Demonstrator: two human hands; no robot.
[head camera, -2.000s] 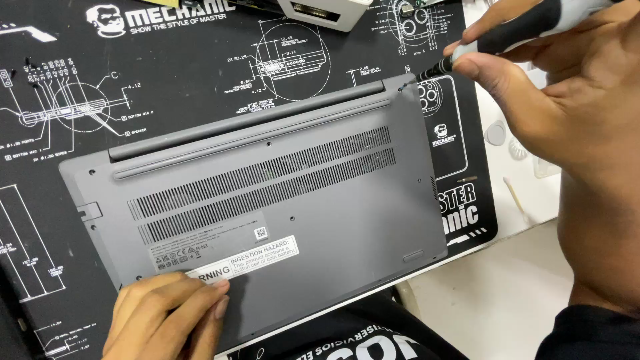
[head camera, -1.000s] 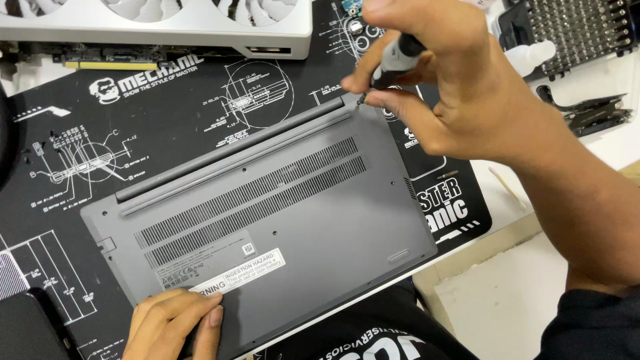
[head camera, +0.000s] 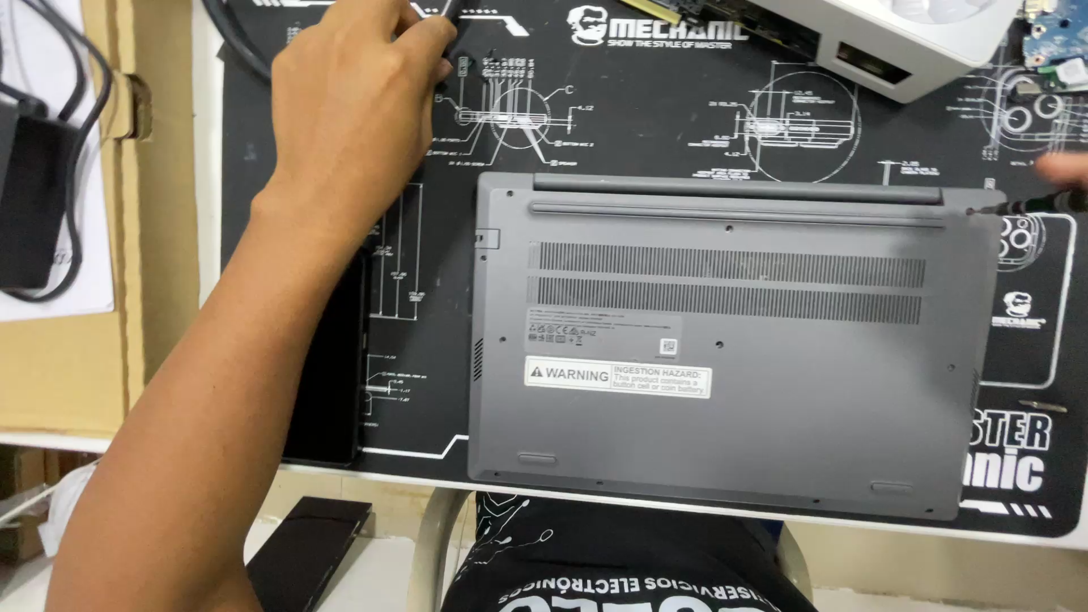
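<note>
A grey laptop (head camera: 833, 408) lies bottom up, its hinge side away from me, with vents, screws and a warning sticker (head camera: 618, 376) on its cover. At the right edge, only a blurred part of my right hand (head camera: 1064, 170) shows, at a screwdriver (head camera: 1033, 204) whose tip meets the cover's far right corner. My left hand (head camera: 365, 76) is beyond the laptop's far left corner, its fingers bent at a thin, dark and shiny object (head camera: 452, 8) cut off by the top edge. Whether it grips this object is unclear.
The laptop rests on a black printed work mat (head camera: 663, 110). A white graphics card (head camera: 918, 51) and a blue circuit board (head camera: 1058, 34) are at the far right. A small metal bit (head camera: 1044, 406) lies right of the laptop. Leftward are a black flat device (head camera: 327, 382), cardboard (head camera: 51, 382) and a black power adapter (head camera: 34, 195).
My left hand has left the laptop's near left part and reached to the far left. The screwdriver is still at the far right corner. The view has shifted left.
</note>
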